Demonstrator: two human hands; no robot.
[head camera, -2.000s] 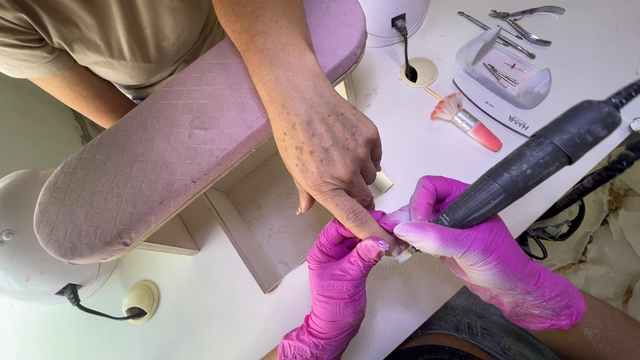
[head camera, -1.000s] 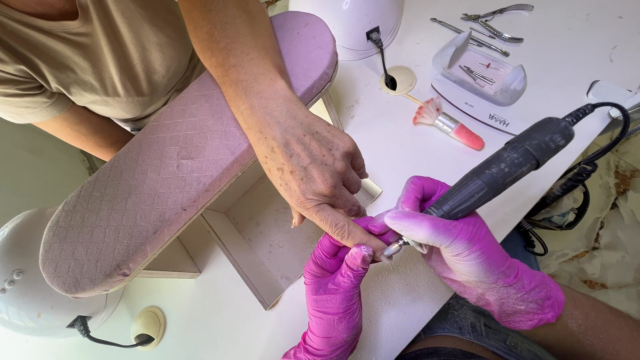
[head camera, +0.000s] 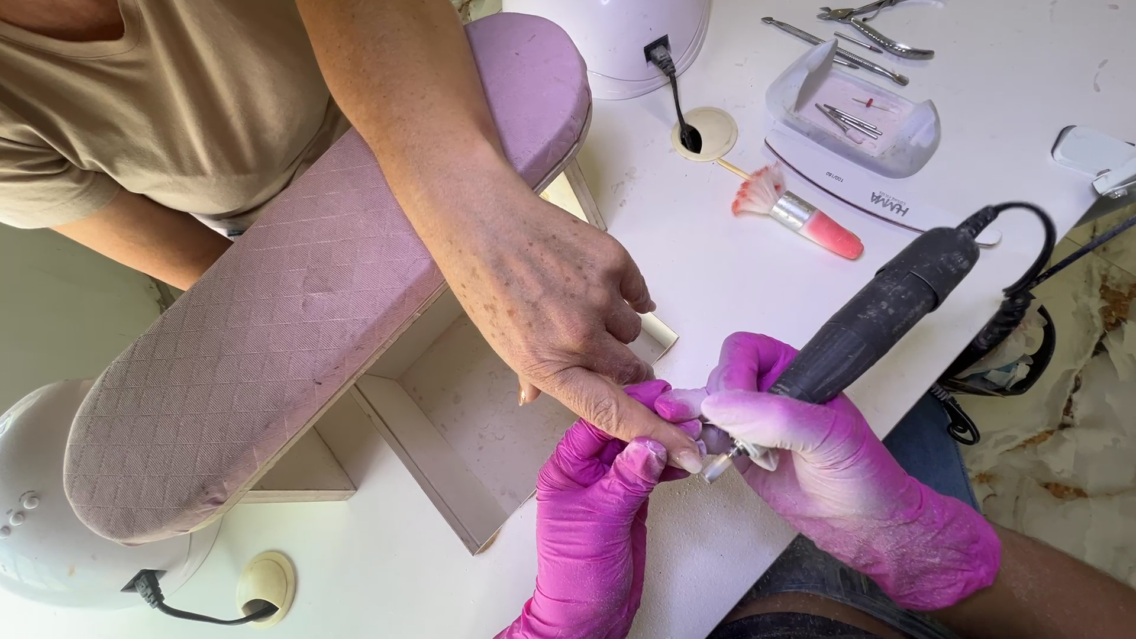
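My left hand (head camera: 599, 497), in a pink glove, grips the tip of one finger of another person's hand (head camera: 550, 284). In my right hand (head camera: 843, 479), gloved and dusted white, is a black electric nail drill (head camera: 874, 315). The metal bit (head camera: 721, 463) of the drill sits beside the held fingernail (head camera: 688, 459); whether they touch I cannot tell. My two hands meet around that fingertip. The person's forearm lies across a pink quilted armrest (head camera: 293, 293).
A soft brush (head camera: 808, 222), a nail file (head camera: 843, 188) and a clear tray (head camera: 919, 142) with drill bits lie behind the drill. Cuticle nippers (head camera: 879, 35) and metal pushers (head camera: 834, 49) are farther back. White lamps (head camera: 612, 44) flank the armrest, above an open box (head camera: 426, 461). The drill's cable (head camera: 1047, 240) runs right.
Two seconds ago the drill's bit was hidden by the fingers; now it shows beside the nail. Both my hands keep their holds. The view has shifted slightly.
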